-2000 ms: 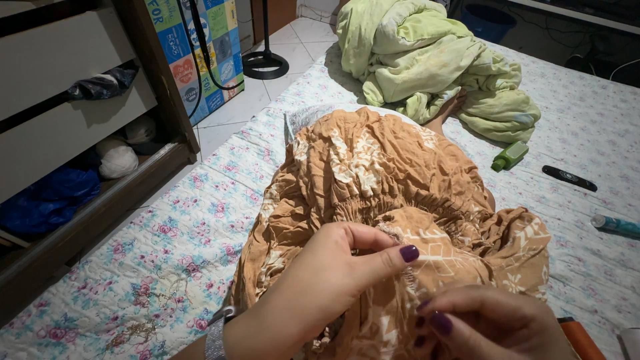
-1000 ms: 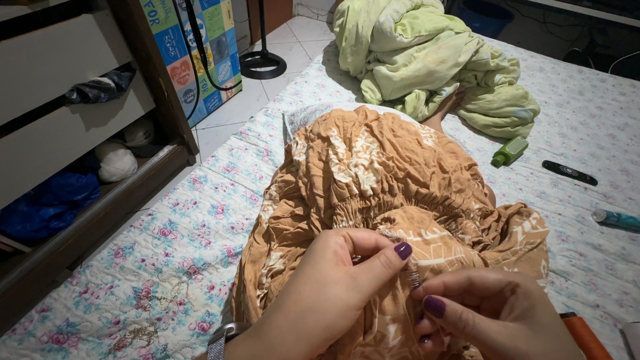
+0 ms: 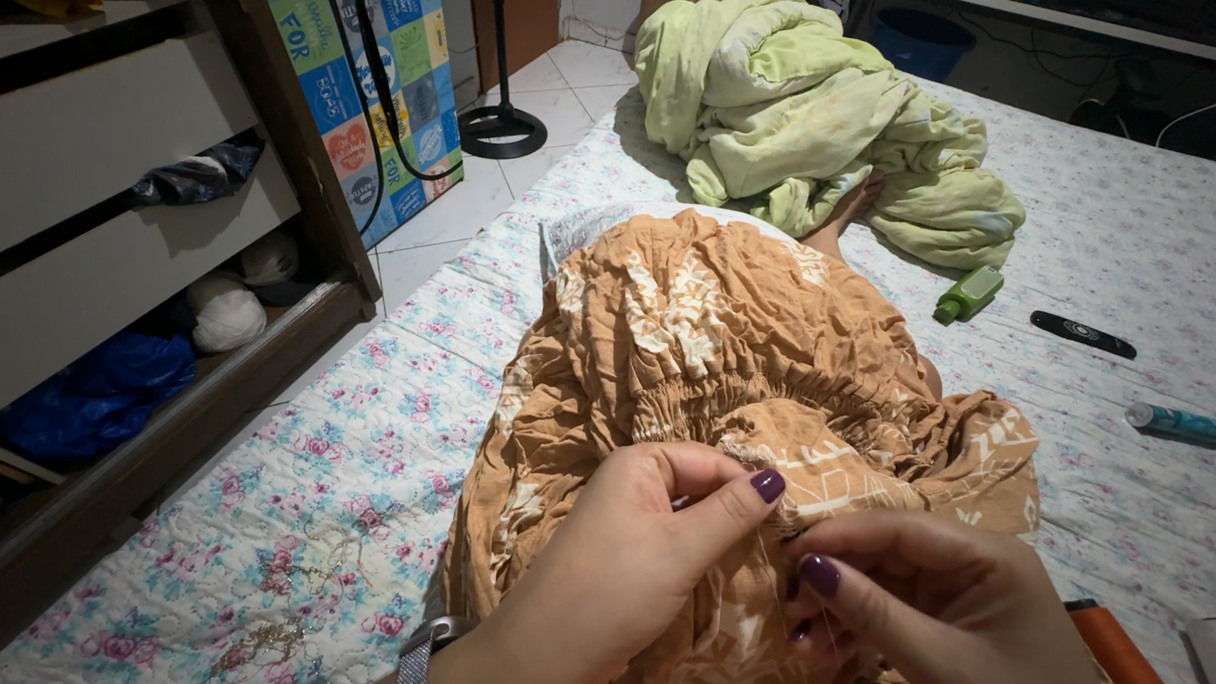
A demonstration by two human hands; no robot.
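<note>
A tan garment with white print and a gathered elastic band (image 3: 760,380) lies bunched over the lap. My left hand (image 3: 646,541) pinches a fold of its fabric between thumb and index finger, near the middle of the view. Close to its right, lower down, my right hand (image 3: 912,589) has thumb and index finger drawn together at the cloth. A thin pale thread (image 3: 774,575) runs down between the two hands. Whether a needle sits in my right fingers cannot be seen.
Right on the floral bedspread (image 3: 380,456) lie a green bottle (image 3: 969,294), a black remote-like object (image 3: 1083,334) and a teal tube (image 3: 1170,420). A green blanket (image 3: 817,114) is heaped behind. An orange object (image 3: 1111,641) is beside my right hand; open drawers (image 3: 133,237) stand left.
My right hand has shifted slightly against the cloth, and its fingers have changed their pose. My left hand keeps its pinch on the fabric in nearly the same place.
</note>
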